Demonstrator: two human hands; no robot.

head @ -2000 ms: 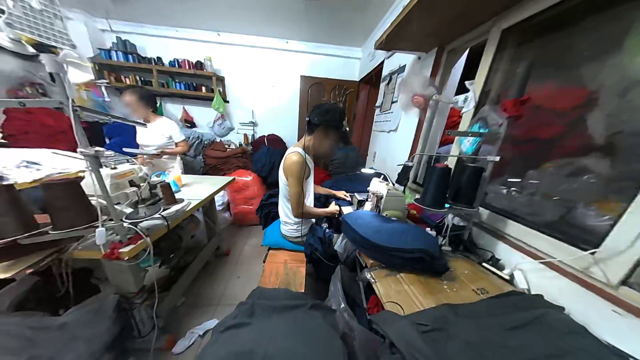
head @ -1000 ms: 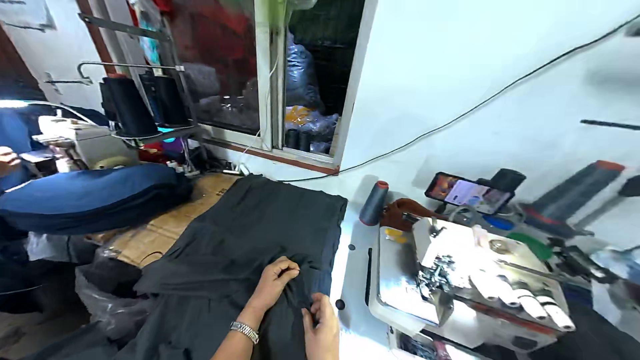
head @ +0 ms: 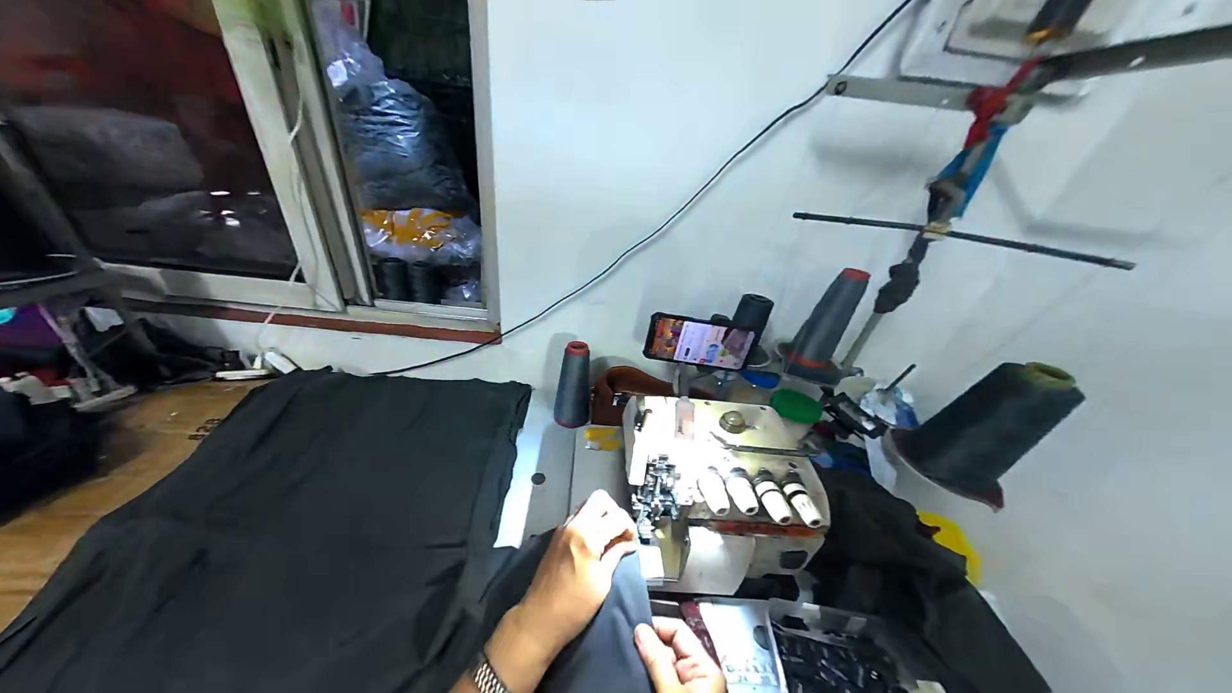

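Note:
An overlock sewing machine [head: 727, 472] with several white tension dials stands on the table at centre right. Just left of its needle area, my left hand [head: 582, 558], with a metal watch band at the wrist, pinches the edge of a dark grey fabric piece [head: 602, 640]. Lower down, in front of the machine, my right hand [head: 679, 654] grips the same piece near its right edge. A large spread of black fabric [head: 337, 510] lies flat to the left of my hands. Where the held piece ends at the bottom is out of view.
A grey thread cone [head: 573, 387] stands behind the table. A phone [head: 700, 342] is propped behind the machine. More cones, including a tilted one [head: 996, 428], are at the right. An open box of small dark parts [head: 833, 659] sits at the lower right, beside dark cloth [head: 895, 568].
The view has swung far right from the room. My hands, earlier on the black fabric left of the machine, are now beside its needle area, holding a fabric edge.

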